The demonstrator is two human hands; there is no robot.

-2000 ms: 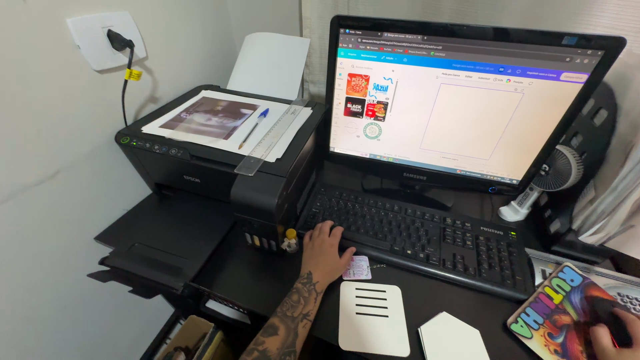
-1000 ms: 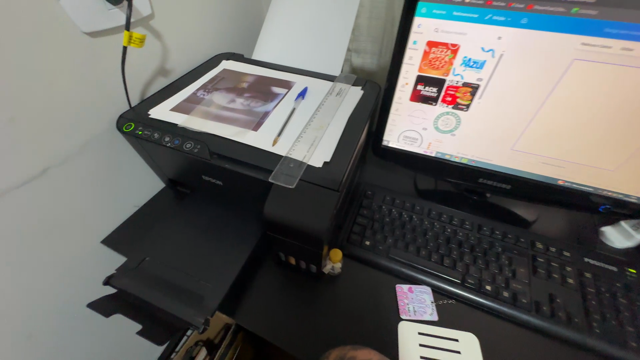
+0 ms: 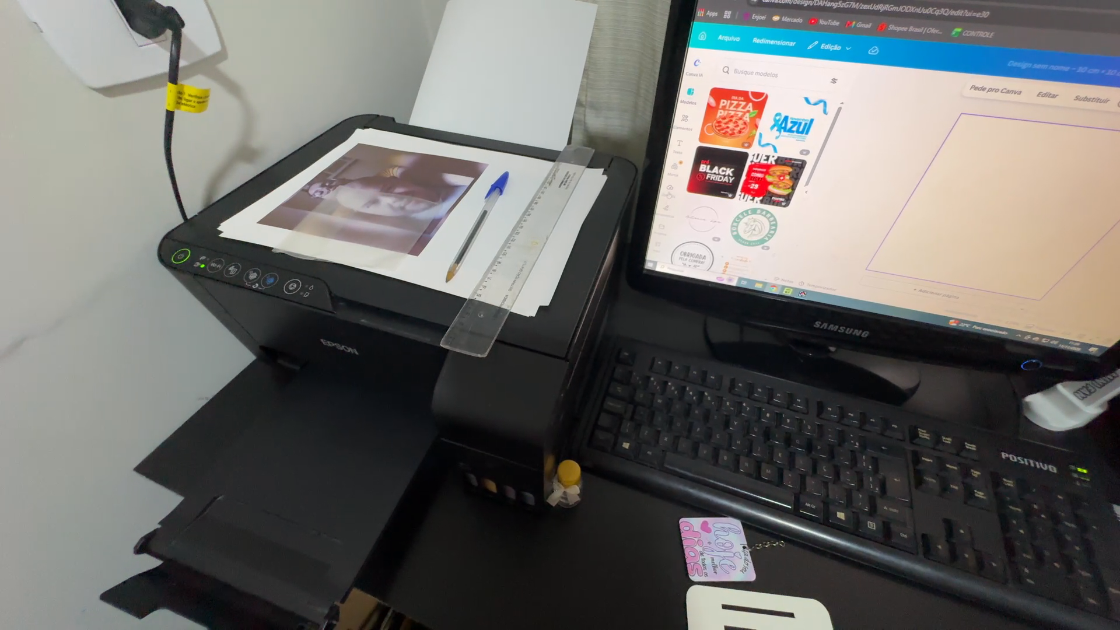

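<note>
Neither of my hands shows in the head view. A black Epson printer (image 3: 394, 385) stands at the left with its output tray (image 3: 297, 464) extended. On its lid lie white sheets (image 3: 534, 271), a printed photo (image 3: 376, 199), a blue-capped ballpoint pen (image 3: 478, 226) and a clear plastic ruler (image 3: 516, 254) that overhangs the front edge. A blank sheet (image 3: 503, 74) stands upright in the rear feed. To the right are a black keyboard (image 3: 761, 464) and a Samsung monitor (image 3: 875, 175) showing a design page.
A small yellow-capped bottle (image 3: 567, 486) stands by the printer's ink tank. A square keychain (image 3: 717, 549) with a chain lies before the keyboard, above a white slotted card (image 3: 757, 611). A power cord (image 3: 172, 131) hangs from the wall outlet at left, and a white object (image 3: 1072, 401) sits at right.
Two seconds ago my left hand was at the keyboard's front left and my right hand at the far right; both are out of view now. The view has moved closer to the printer.
</note>
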